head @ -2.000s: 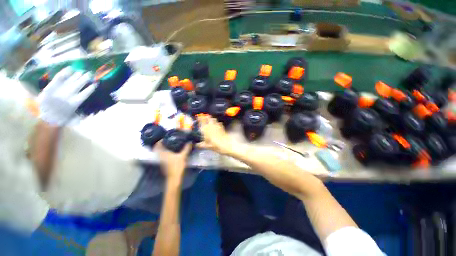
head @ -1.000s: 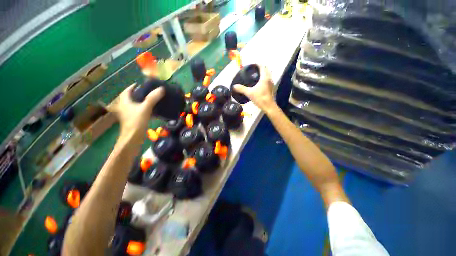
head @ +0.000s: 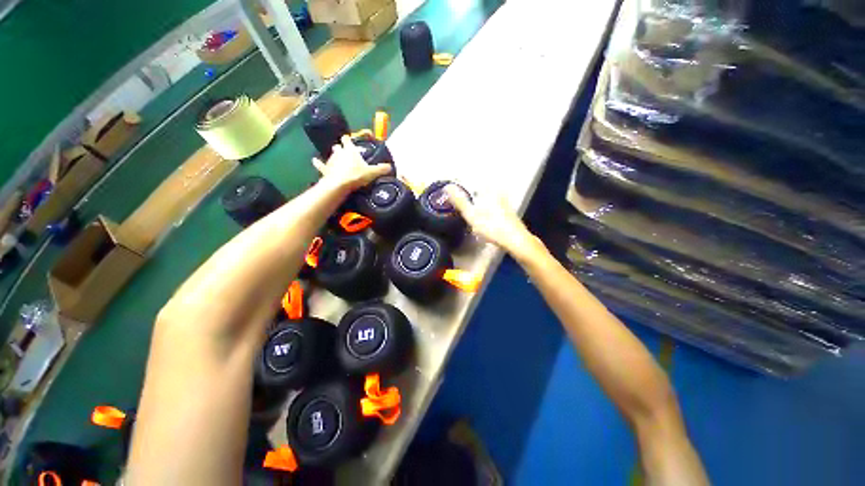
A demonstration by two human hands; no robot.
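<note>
Black cylindrical speakers with orange loops stand upright in a group on the pale bench (head: 531, 71), round end caps up. My left hand (head: 349, 169) is on a speaker (head: 373, 152) at the far end of the group, thumb and fingers at its top; the hand hides part of it. My right hand (head: 493, 220) is blurred, its fingers at the top edge of another speaker (head: 441, 207) near the bench's right edge. Whether it grips that speaker is unclear. Nearer speakers (head: 376, 335) stand below both hands.
More speakers stand on the green belt (head: 190, 285) at the left, one farther off (head: 416, 46). A pale yellow roll (head: 235, 128), an open carton (head: 95, 266) and a metal post (head: 285, 43) are beyond. Plastic-wrapped dark stacks (head: 702, 190) stand right of the bench.
Both hands have come down from holding speakers raised apart to the far end of the group. The view has moved closer to that end.
</note>
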